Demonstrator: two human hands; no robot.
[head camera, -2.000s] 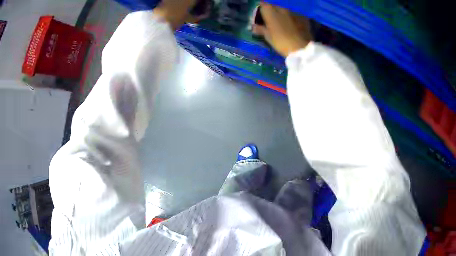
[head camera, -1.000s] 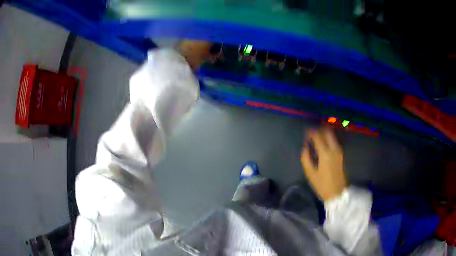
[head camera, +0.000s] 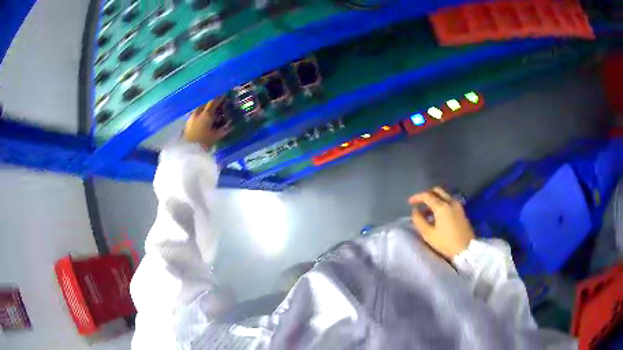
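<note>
Several dark square watch-like devices (head camera: 276, 87) with pinkish rims stand in a row on a middle tier of the blue rack; one shows a small lit face. My left hand (head camera: 205, 124) is at the left end of this row, its fingers on a dark device that they partly hide. My right hand (head camera: 442, 222) is away from the rack over the floor, fingers curled with a gap between thumb and fingers; nothing shows clearly in it.
The blue rack frame (head camera: 160, 126) crosses the upper view. Rows of small fixtures fill its green top tier (head camera: 147, 51). An orange-red tray (head camera: 512, 22) lies at upper right. Orange-red strips (head camera: 444, 115) with lit round units are lower. A blue stool (head camera: 559, 217) and red box (head camera: 99, 290) stand on the floor.
The view has swung left, showing more of the upper tier. My right hand has come down from the rack and stays low. My left hand is still at the device row.
</note>
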